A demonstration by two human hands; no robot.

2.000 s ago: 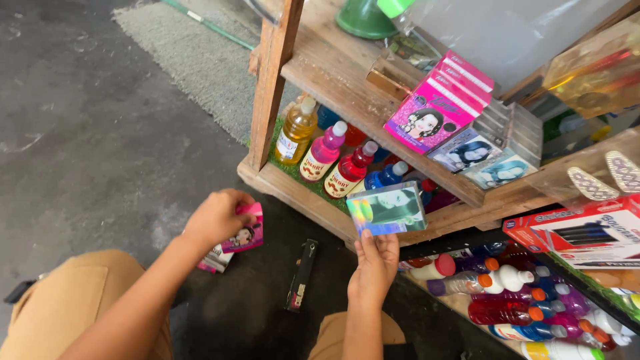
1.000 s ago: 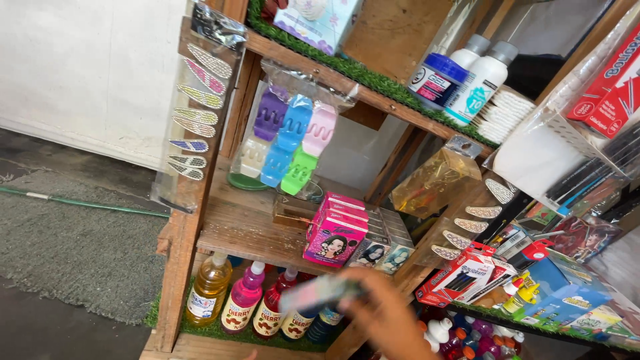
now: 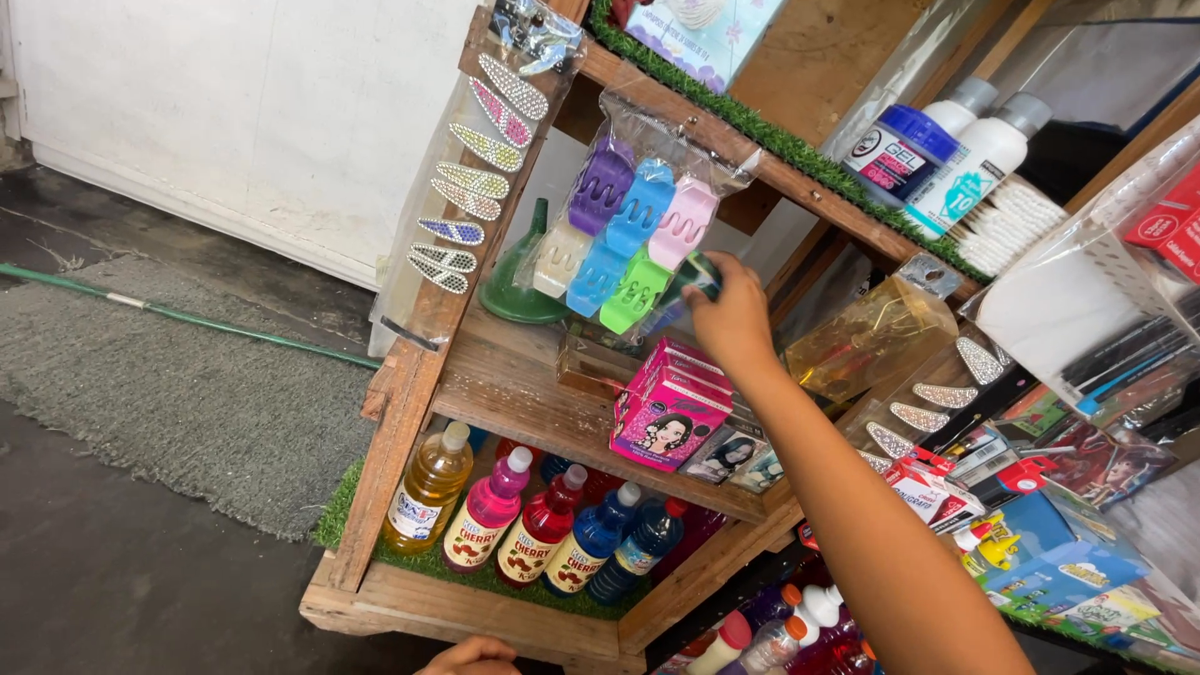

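Observation:
My right hand (image 3: pixel 736 309) reaches over the middle wooden shelf (image 3: pixel 506 375), gripping a small dark, shiny box (image 3: pixel 696 281) partly hidden by its fingers and the hanging bag. Just left of it hangs a clear bag of colored hair claw clips (image 3: pixel 623 234). Below the hand stand pink hair-product boxes (image 3: pixel 670 417), with dark and grey boxes (image 3: pixel 727 457) beside them. A green plastic funnel (image 3: pixel 527 281) stands behind the clips. At the bottom edge my left hand (image 3: pixel 469 656) is only partly visible, near the lower shelf's wooden edge; its fingers are mostly cut off.
Bottles of colored liquid (image 3: pixel 478 516) line the lower shelf. Bagged rhinestone hair clips (image 3: pixel 459 187) hang on the left post. A gel jar (image 3: pixel 898 150) and white bottles (image 3: pixel 980 159) stand on the upper shelf. A gold-tinted package (image 3: pixel 872 337) hangs right of my forearm.
My right hand has risen from in front of the lower bottles to the middle shelf with the box. The view has shifted from the floor up to the shelves.

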